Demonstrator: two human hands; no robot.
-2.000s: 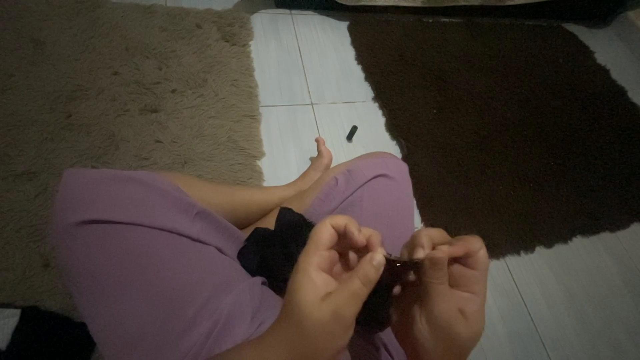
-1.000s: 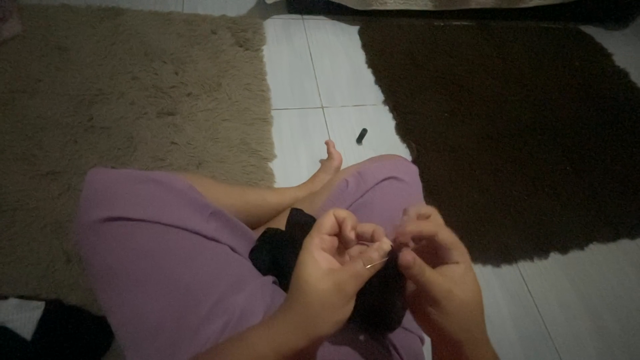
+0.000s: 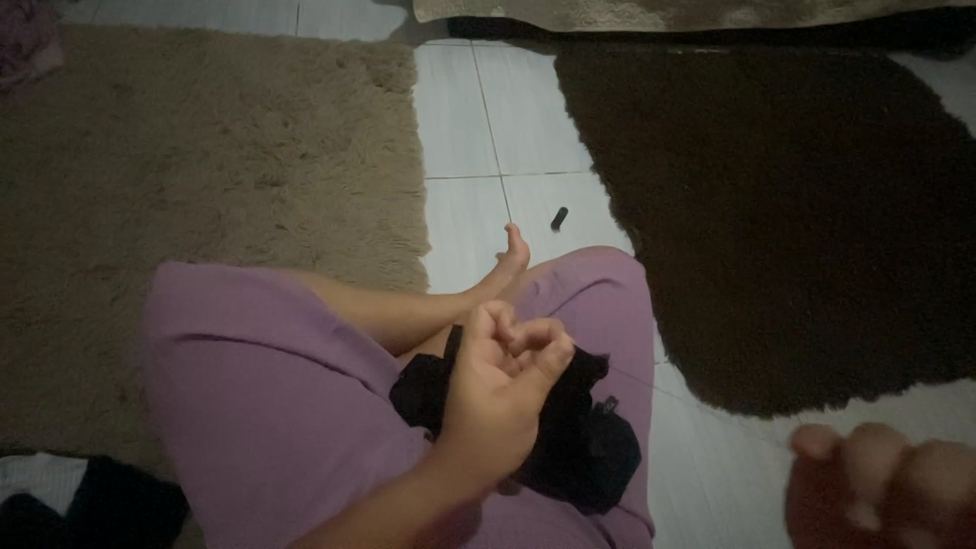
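Observation:
Black fabric (image 3: 568, 427) lies bunched in my lap on purple clothing (image 3: 282, 404), with a small tag at its right part. Over this fabric, my left hand (image 3: 507, 374) has its thumb and fingertips pinched together; whatever sits between them is too small to tell. A thin dark thread (image 3: 663, 389) runs from the fabric toward the lower right. My right hand (image 3: 877, 480) is blurred and partly cut off at the lower right, away from the fabric, its fingers curled; whether it holds the thread cannot be told.
A small dark cylindrical object (image 3: 560, 219) lies on the white tiles beyond my foot (image 3: 515, 252). A beige shaggy rug (image 3: 229, 152) is at left, a dark brown one (image 3: 762, 213) at right. Black and white cloth (image 3: 91, 496) lies at lower left.
My right hand has moved away from my left hand, out to the lower right. My left hand stays over the black fabric, its fingers still pinched.

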